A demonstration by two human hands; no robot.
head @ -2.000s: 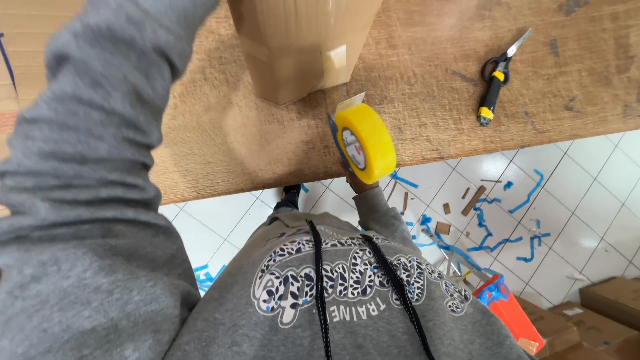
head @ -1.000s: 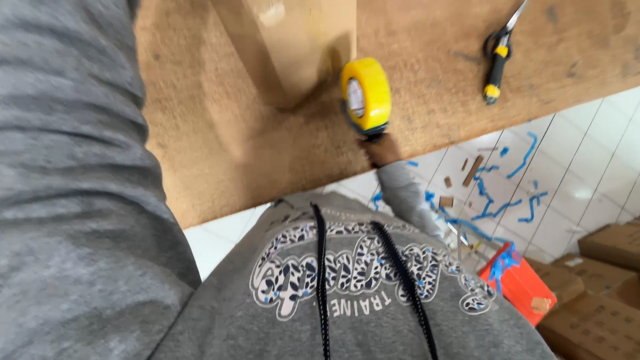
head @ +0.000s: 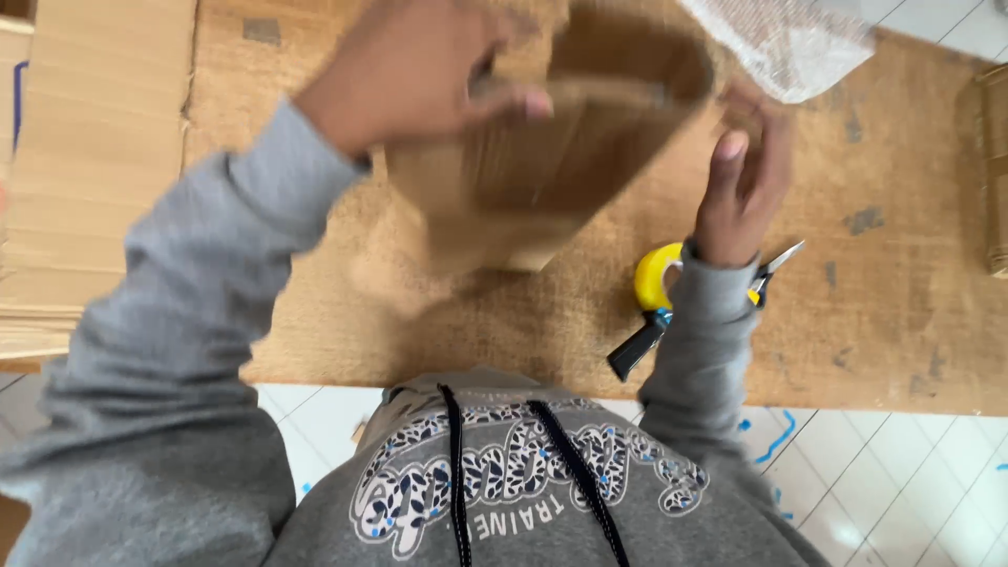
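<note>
A cardboard box (head: 543, 165), blurred by motion, stands or hangs over the wooden table with its open top showing. My left hand (head: 425, 79) is at its upper left side, thumb stretched over the rim; whether it grips is unclear. At the box's right, my right hand (head: 744, 173) has its fingers apart, the fingertips near or behind the box's upper corner. Below that hand lies a tape dispenser with a yellow roll (head: 655, 279) and a black handle, partly covered by my right sleeve. Scissors (head: 776, 268) lie just beyond the sleeve, their handles partly hidden.
Flat cardboard sheets (head: 94, 173) lie at the table's left. Clear bubble wrap (head: 795, 51) is at the upper right. Another cardboard box (head: 996, 169) stands at the right edge. The wooden table's (head: 882, 331) near edge runs in front of me, with blue scraps on the tiled floor.
The tape dispenser, earlier in my right hand, now lies on the table. My right hand has moved up beside the box. My left hand has come into view, and the box shows its open top.
</note>
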